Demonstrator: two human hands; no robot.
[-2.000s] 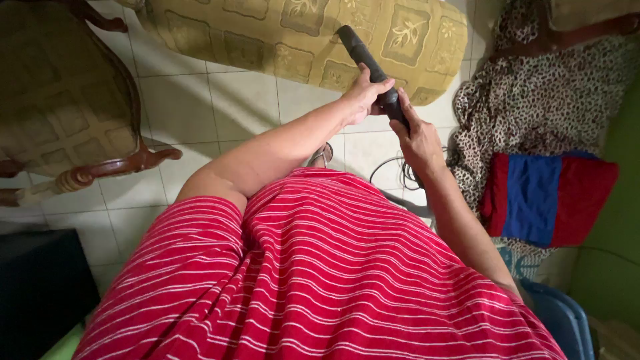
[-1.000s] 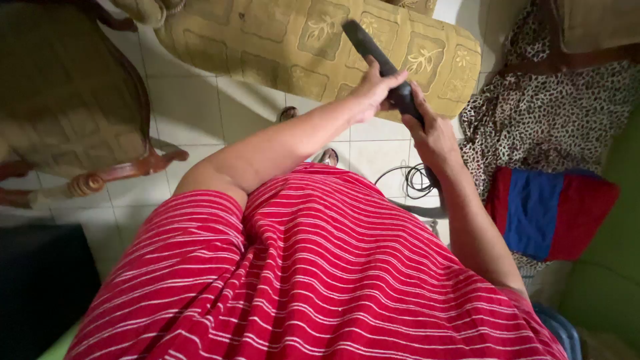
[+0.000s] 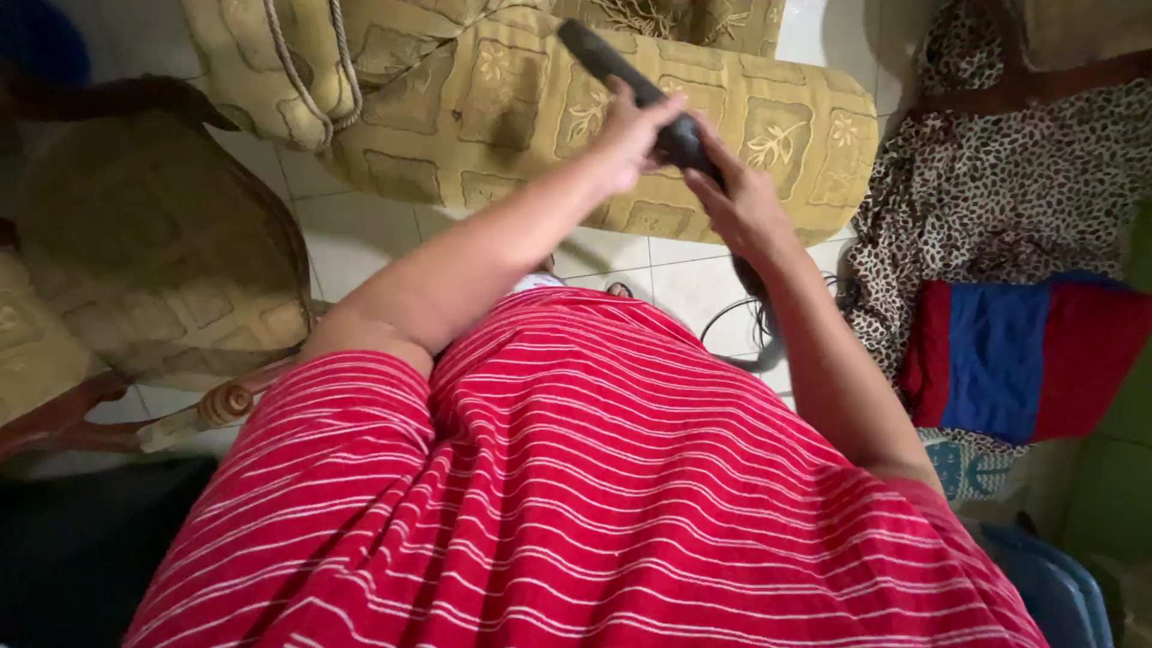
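Observation:
A black wand-like tool point(image 3: 607, 63), perhaps a vacuum cleaner's handheld tube, slants over a yellow-brown patterned upholstered cushion point(image 3: 513, 99). My left hand point(image 3: 634, 135) grips its middle, the thumb and fingers around it. Lower on the same tool, my right hand point(image 3: 742, 193) is closed around the rear part. A dark hose or cord point(image 3: 765, 333) hangs down beneath my right forearm. Whether the far tip touches the cushion cannot be told.
At the left stands a carved wooden chair point(image 3: 225, 405) with patterned upholstery. Leopard-print cloth point(image 3: 999, 189) and a red and blue cloth point(image 3: 999, 360) lie at the right, above blue plastic furniture point(image 3: 1048, 576). Grey rope point(image 3: 346, 72) loops over the upholstery. Thin cable coils on the tiled floor point(image 3: 684, 274).
The view has shifted, with more of the upholstery and a rope now showing. Both hands keep hold of the black tool, which now lies over the upholstery along more of its length.

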